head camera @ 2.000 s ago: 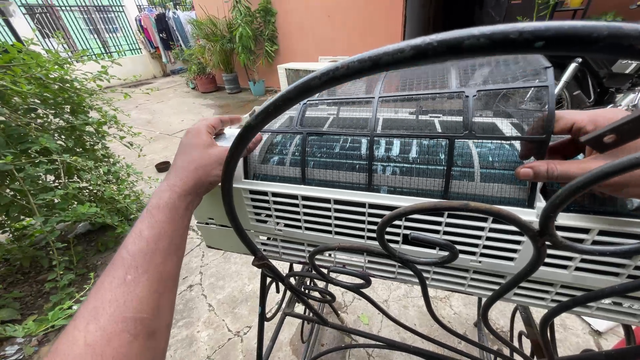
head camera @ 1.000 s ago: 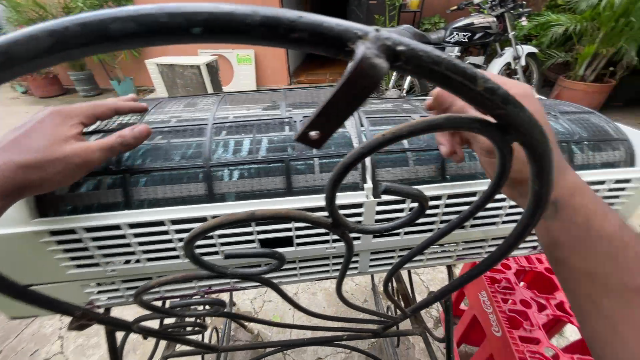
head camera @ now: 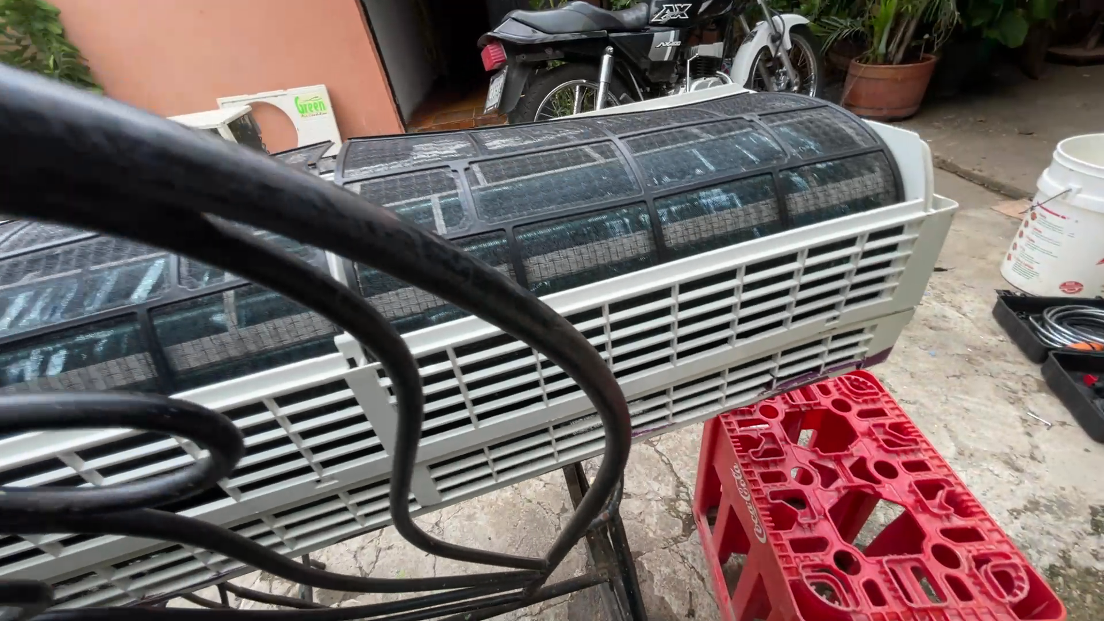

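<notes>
Neither of my hands shows in the head view now. The white indoor unit of a split air conditioner (head camera: pixel 655 336) lies across the view with its slatted grille facing me. Over its dark coil sit two black-framed mesh air filters: the right filter (head camera: pixel 647 172) lies curved over the right half, and the left filter (head camera: pixel 237 332) covers the left half, partly hidden by black metal bars. The curled black metal scrollwork (head camera: pixel 595 371) stands between the camera and the unit.
A red plastic crate (head camera: pixel 871 500) stands at the lower right. Beyond it are a white bucket (head camera: pixel 1065 216) and an open black case (head camera: pixel 1026 323) with coiled cable. Behind the unit are a motorcycle (head camera: pixel 595 65), a potted plant (head camera: pixel 888 86) and a white casing panel (head camera: pixel 306 121).
Both hands, over the filters a second ago, have gone out of view. The filter lifted two seconds ago now lies over the coil. The view has swung right.
</notes>
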